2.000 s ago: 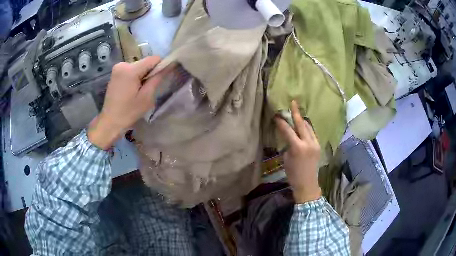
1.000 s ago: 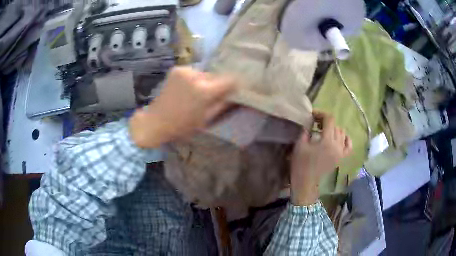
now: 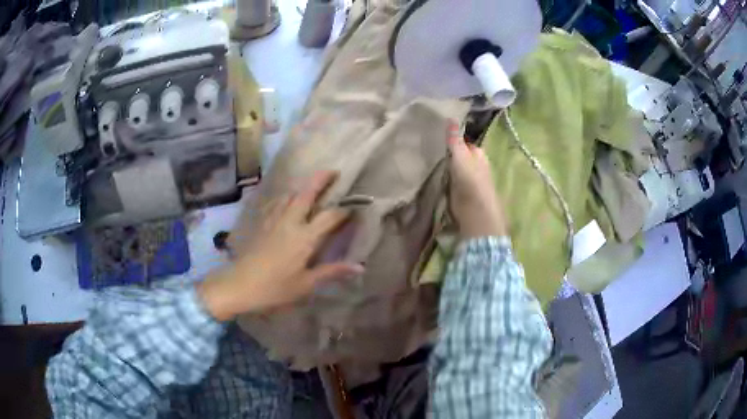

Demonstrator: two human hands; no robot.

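A pile of beige garment pieces [image 3: 385, 278] lies in front of me, to the right of the overlock machine [image 3: 164, 123], and hangs over the table's front edge. My left hand [image 3: 282, 258] rests on the pile with its fingers apart, holding nothing. My right hand [image 3: 475, 184] grips the upper right edge of the top beige piece beside the white disc; part of its fingers is hidden in the cloth.
Green garment pieces [image 3: 553, 155] lie right of the pile, with a twisted cord [image 3: 541, 176] and pale tag [image 3: 587, 242] on them. A large white disc [image 3: 442, 49] stands above the pile. Lint lies on a blue tray [image 3: 180, 250] below the machine. Thread cones [image 3: 317, 20] stand behind.
The beige piece both hands were lifting now lies flatter on the pile. My left hand has let go and opened. My right hand has moved up to the cloth's edge by the disc.
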